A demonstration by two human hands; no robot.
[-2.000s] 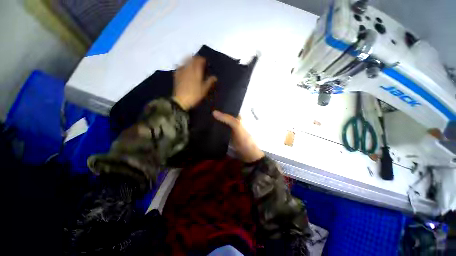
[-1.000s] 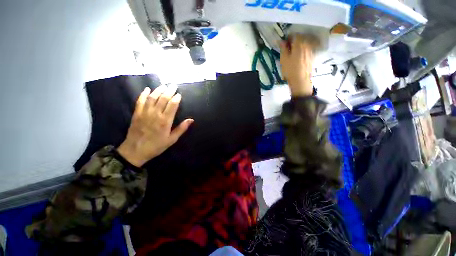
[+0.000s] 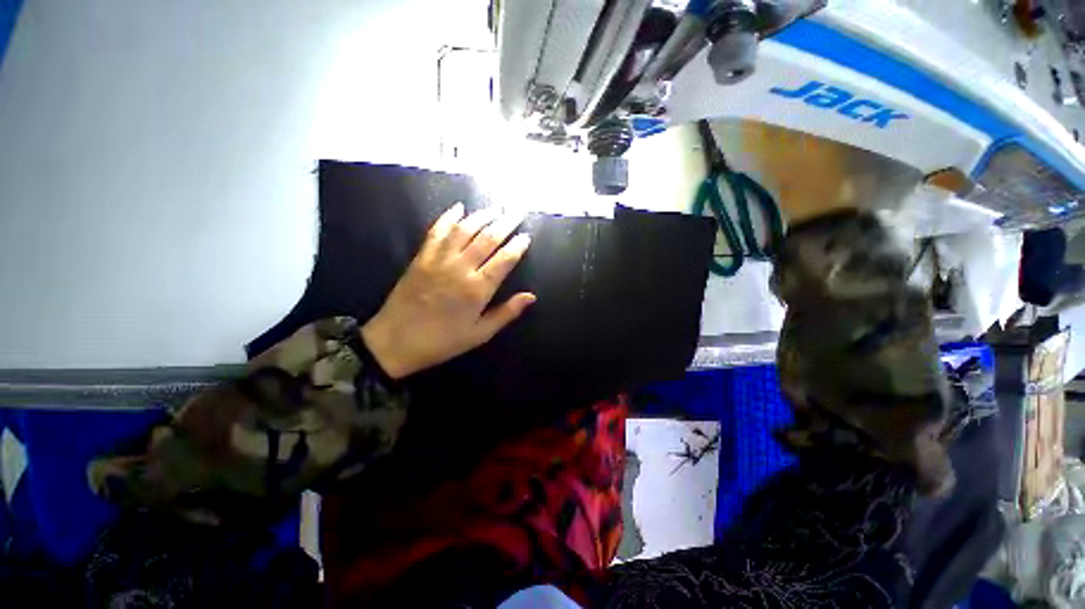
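Note:
A black garment panel lies on the white table, its far edge at the glaring needle area of the sewing machine, its near part over the lap. My left hand lies flat on the panel, fingers spread, fingertips near the far edge left of the needle area. My right hand is blurred and partly hidden under the machine arm, beyond the scissors; its fingers cannot be made out. Green-handled scissors lie right of the needle area, beside the right sleeve.
A dark cylindrical fitting hangs just right of the needle area. Blue crates stand below the table edge. A white board with thread clippings is below the table. Cloth bundles are at the far right.
The panel has come from the table's left side to the needle area. The left hand stays flat on it. The right hand left the panel and has reached further under the machine arm.

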